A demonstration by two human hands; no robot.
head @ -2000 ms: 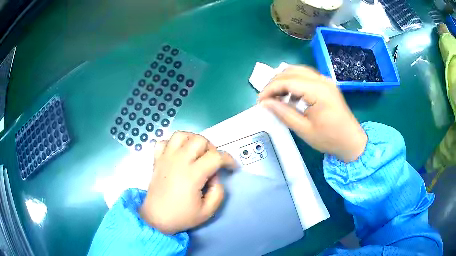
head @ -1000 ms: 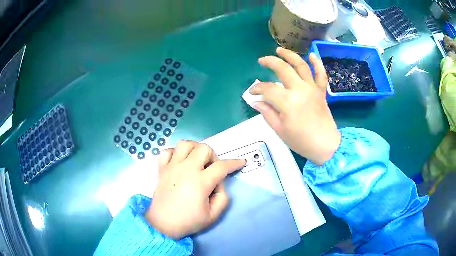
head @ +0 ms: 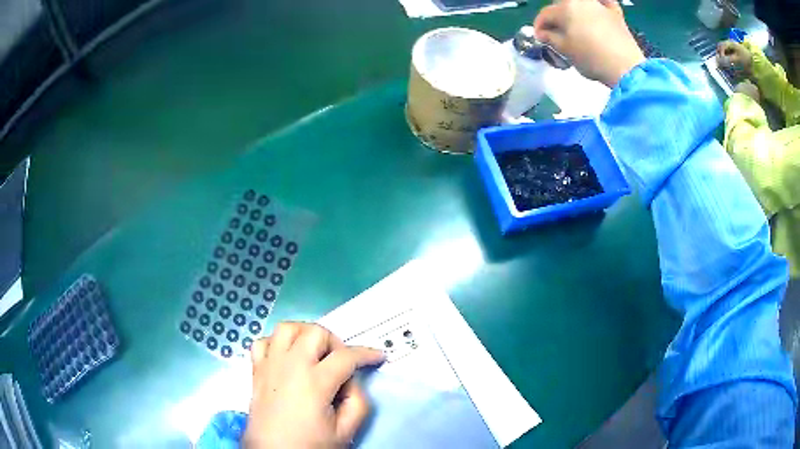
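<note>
A grey tablet back cover (head: pixel 421 399) lies on a white interleaf sheet (head: pixel 491 408) at the bottom centre, its camera area with small dark round openings at its upper part. My left hand (head: pixel 307 386) rests on the cover's left side, index fingertip beside the camera area, with nothing visibly gripped. My right hand (head: pixel 589 39) is stretched far forward at the top, at the metallic top of a dispenser bottle (head: pixel 526 77). What its fingers hold cannot be made out. A clear sheet with rows of black rings (head: pixel 237 281) lies left of the cover.
A blue bin (head: pixel 548 215) of small dark parts stands right of a cardboard core (head: pixel 452 114). A clear blister tray (head: pixel 75 338) lies at left, with stacked sheets (head: pixel 13 416) below it. Another person's yellow-green sleeves (head: pixel 754 145) show at right. Another cover lies at the top edge.
My right hand has moved from the white patch near the cover forward to the bottle. The white patch is gone from the bench there. The view has shifted; my left hand stays on the cover.
</note>
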